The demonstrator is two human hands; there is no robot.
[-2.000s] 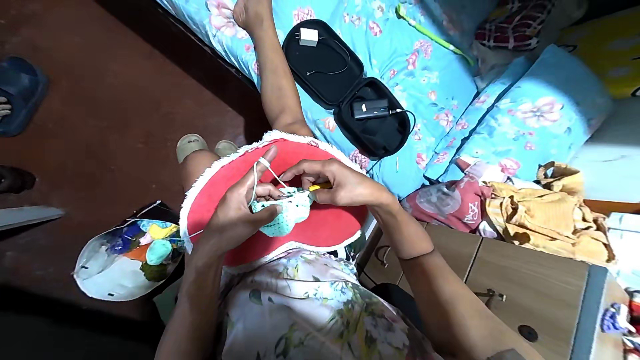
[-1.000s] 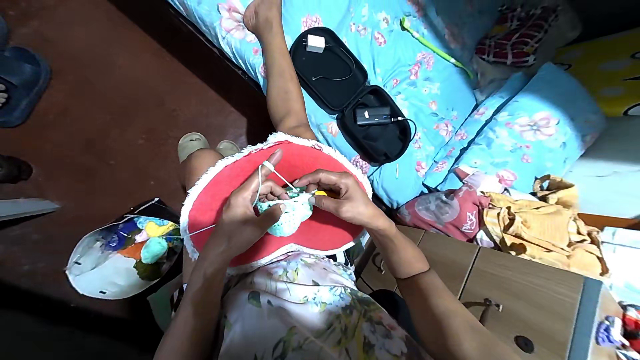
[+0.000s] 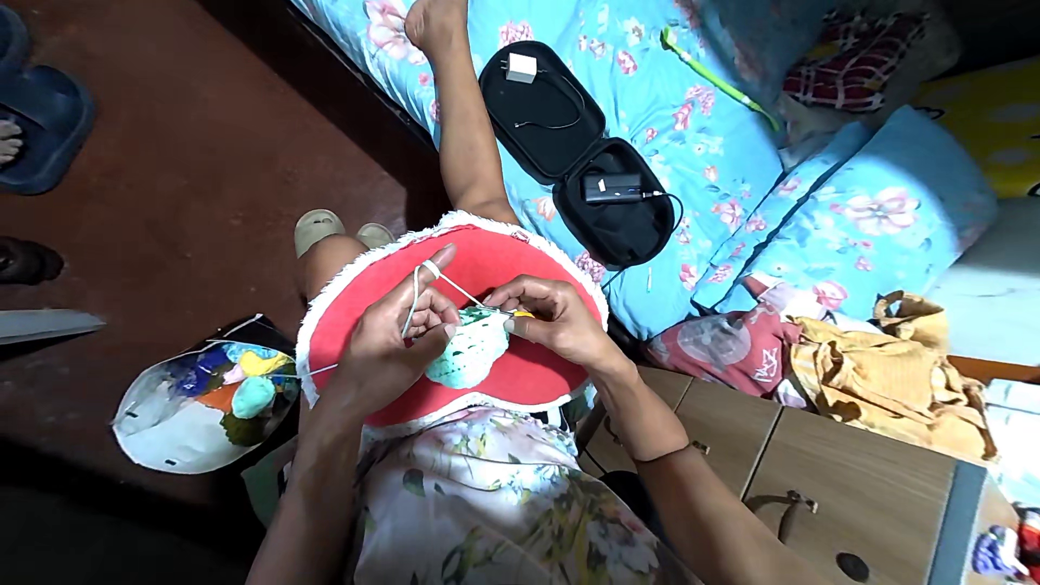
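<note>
My left hand (image 3: 398,341) pinches the left edge of a mint-green crocheted piece (image 3: 470,351), with pale yarn (image 3: 459,288) looped round its raised index finger. At the piece's top right edge, my right hand (image 3: 561,321) grips a crochet hook (image 3: 522,314) with a yellow handle; its tip is at the stitches, too small to make out. Both hands are over a red cushion (image 3: 520,378) with a white fluffy border, lying on my lap. A strand of yarn runs left from under my left hand to a bag of colourful yarn balls (image 3: 253,396).
An unzipped black case (image 3: 543,154) with a white charger (image 3: 521,68) and a black device (image 3: 612,188) lies on the blue floral bed (image 3: 642,305). Wooden drawers (image 3: 853,463) stand at right, beside yellow cloth (image 3: 873,366). Another person's foot in a sandal (image 3: 57,122) is at upper left.
</note>
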